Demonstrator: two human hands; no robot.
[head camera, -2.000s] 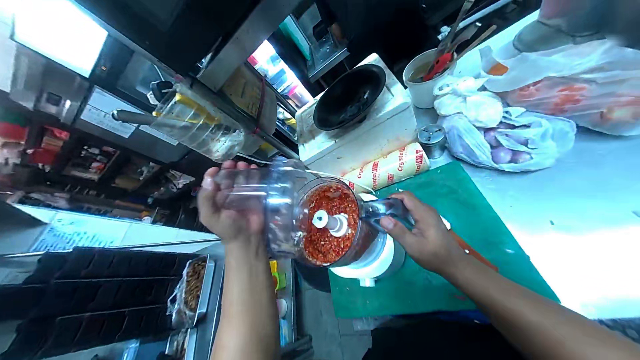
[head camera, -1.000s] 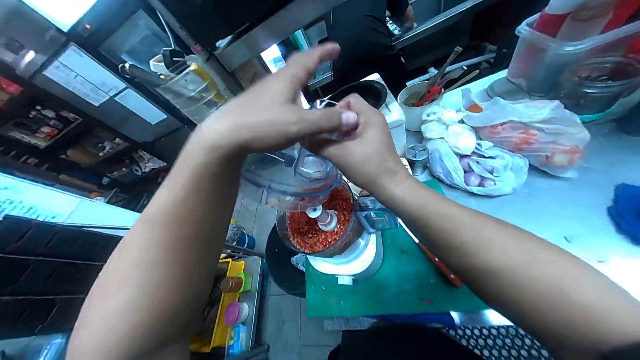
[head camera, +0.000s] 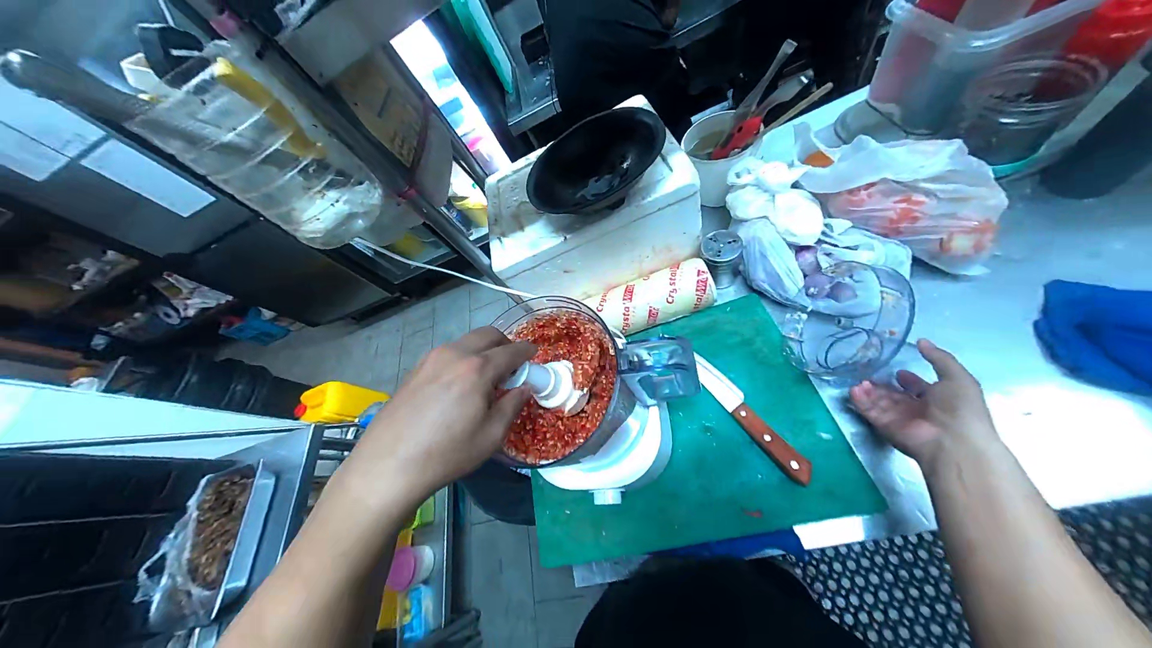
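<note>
A clear food processor bowl (head camera: 621, 396) full of chopped red food (head camera: 540, 432) sits on its white base (head camera: 621, 459), on a green cutting board (head camera: 702, 504). My left hand (head camera: 450, 405) reaches over the bowl, thumb and fingers closed on the white center stem of the blade (head camera: 540, 382). My right hand (head camera: 927, 405) is spread, palm up, just beside the clear processor lid (head camera: 846, 333), holding nothing. The lid lies at the board's right edge, near the bag of purple onions (head camera: 823, 274). A knife with a wooden handle (head camera: 769, 441) rests on the board between bowl and right hand.
Behind the board are a roll of cling film (head camera: 657, 297), a metal-topped shaker (head camera: 722, 252), a black bowl (head camera: 598, 162) on a white foam box (head camera: 603, 234), and a tub of utensils (head camera: 711, 171). A blue cloth (head camera: 1098, 333) lies at right. A person in dark clothes (head camera: 603, 63) stands beyond.
The lid, over the bowl one second ago, now lies to the right of it. My hands, together above the bowl before, are apart, the left at the blade stem and the right by the lid.
</note>
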